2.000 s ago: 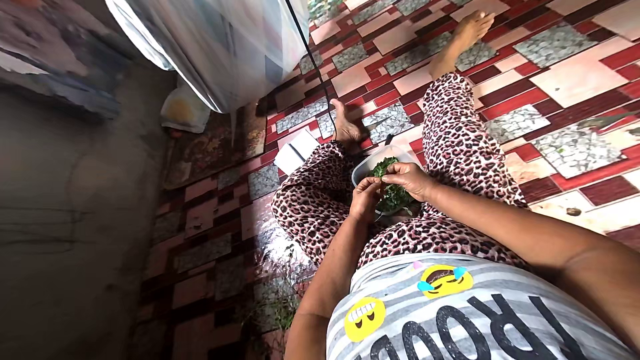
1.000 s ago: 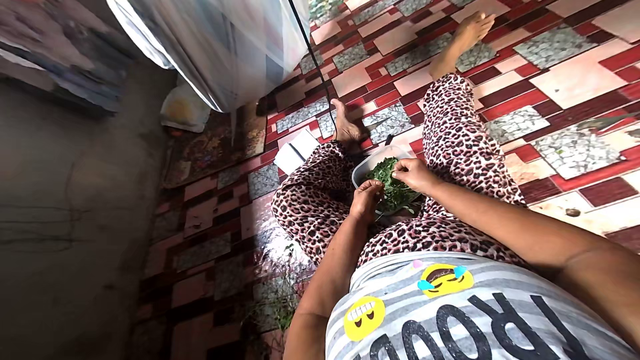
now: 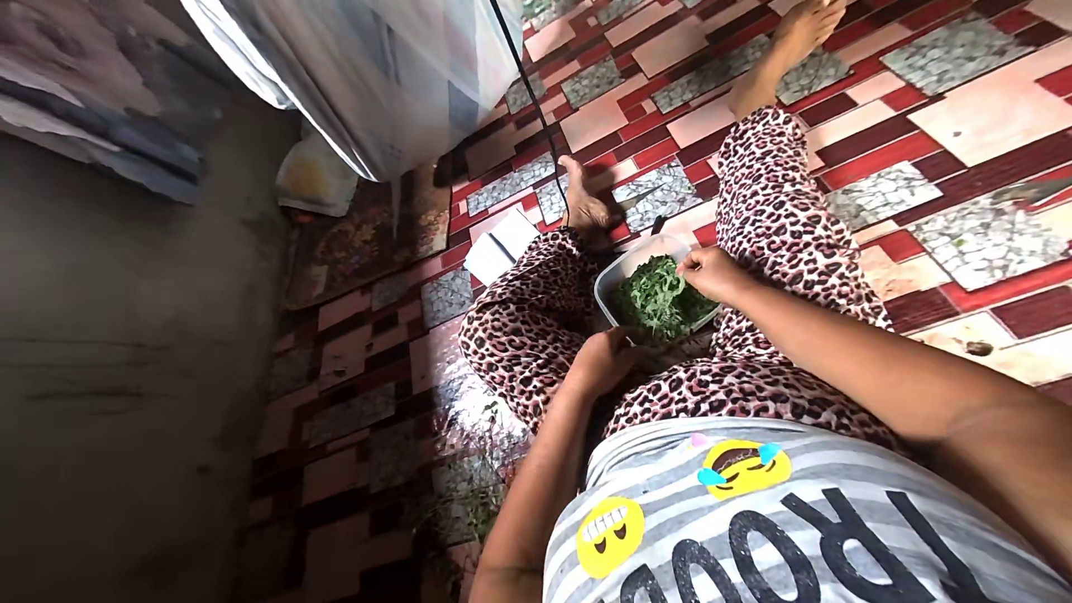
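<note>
A translucent plastic container (image 3: 613, 275) stands on the floor between my legs, with green leaves (image 3: 660, 295) heaped in it. My right hand (image 3: 710, 272) is over the container's right rim, its fingertips pinched together at the edge of the leaves; whether a leaf is between them is too small to tell. My left hand (image 3: 606, 360) is low at the container's near left side, close to my lap. Its fingers are partly hidden, and what they hold does not show.
Leafy stems (image 3: 476, 494) lie on the patterned floor beside my left thigh. A white object (image 3: 501, 247) lies by my left knee. A dark cord (image 3: 536, 105) hangs down near my left foot. Sheer fabric (image 3: 402, 75) hangs at the upper left, beside a grey wall (image 3: 109, 377).
My hands were together over the leaves and have moved apart. The left one has gone down toward my lap, and the right one has shifted to the container's right rim.
</note>
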